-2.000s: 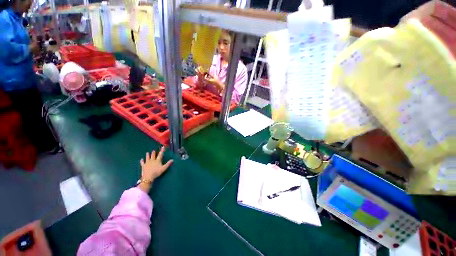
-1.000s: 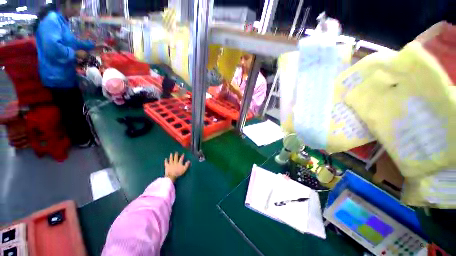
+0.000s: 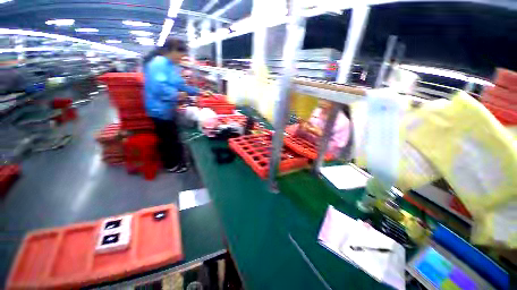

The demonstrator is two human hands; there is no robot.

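Observation:
Neither of my hands is in the picture. Nearest in front, a shallow salmon-red side tray lies at the lower left. It holds a white box with two dark items and, in its right pocket, a small black unit. An open notebook lies on the green mat at the right, with a dark pen on it. A red-orange compartment tray stands farther up the bench behind the metal post. The picture is blurred.
A metal post rises from the bench. At the right are a test instrument, a keypad and hanging yellow sheets. A person in blue stands by stacked red trays. A person in pink sits across the bench.
The view has swung left and up, so the bench things sit farther right. The outstretched hand and pink sleeve have left the picture. More of the side tray and the aisle shows.

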